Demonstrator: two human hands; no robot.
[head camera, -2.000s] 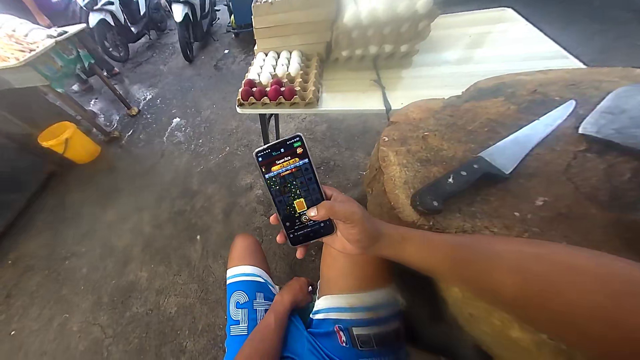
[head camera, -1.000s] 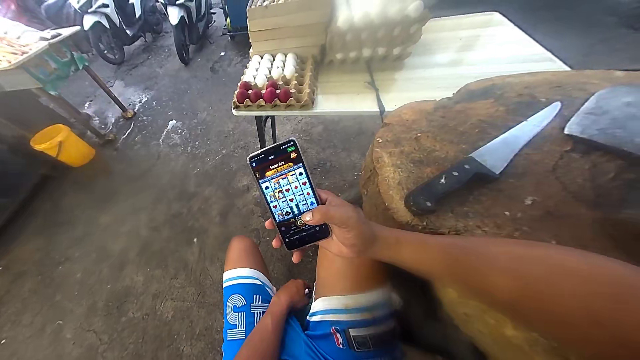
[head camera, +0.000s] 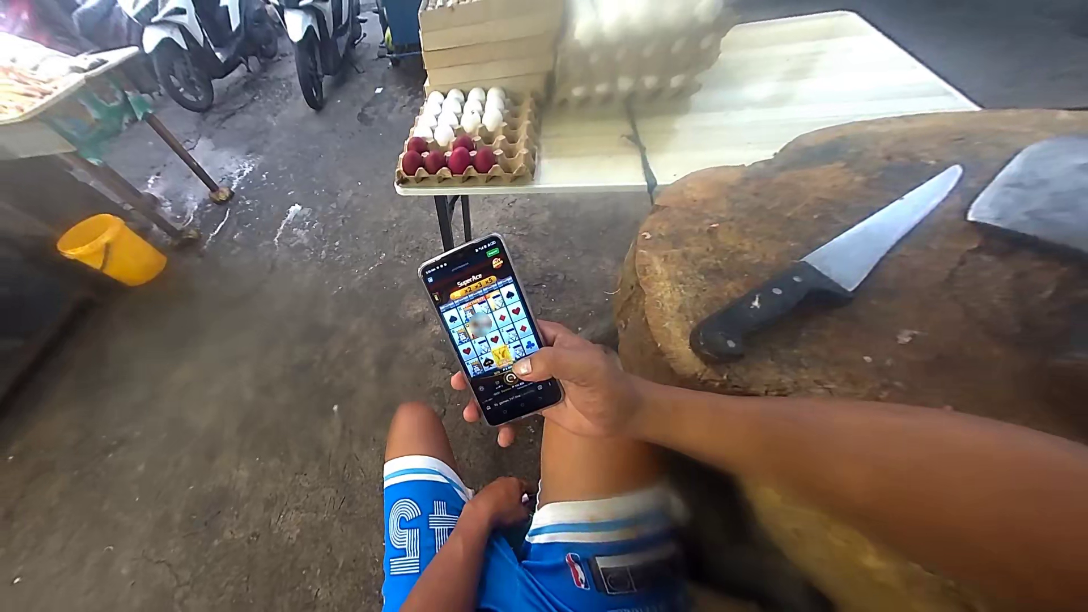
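Observation:
My right hand (head camera: 586, 378) holds a smartphone (head camera: 491, 331) upright above my knees, its thumb over the lower part of the lit screen, which shows a grid of playing-card pictures. Between my thighs, against the blue shorts (head camera: 433, 531), rests my left hand (head camera: 503, 501); its fingers are curled and partly hidden, so whether it holds anything is unclear. A knife with a black handle (head camera: 752, 310) lies on a thick wooden chopping block (head camera: 705, 229) to the right, beyond my right forearm. Beside it is a wide metal blade (head camera: 1033, 191), cut off by the view's edge.
An egg tray (head camera: 510, 170) with white and dark red eggs stands on a pale table (head camera: 765, 76), near stacked trays (head camera: 489, 42). At left are a yellow bucket (head camera: 115, 251) on the concrete floor and another table (head camera: 51, 115). Scooters (head camera: 200, 42) stand behind.
The phone's screen has gone from a mostly dark picture to a full grid of cards. Both hands have stayed in about the same place.

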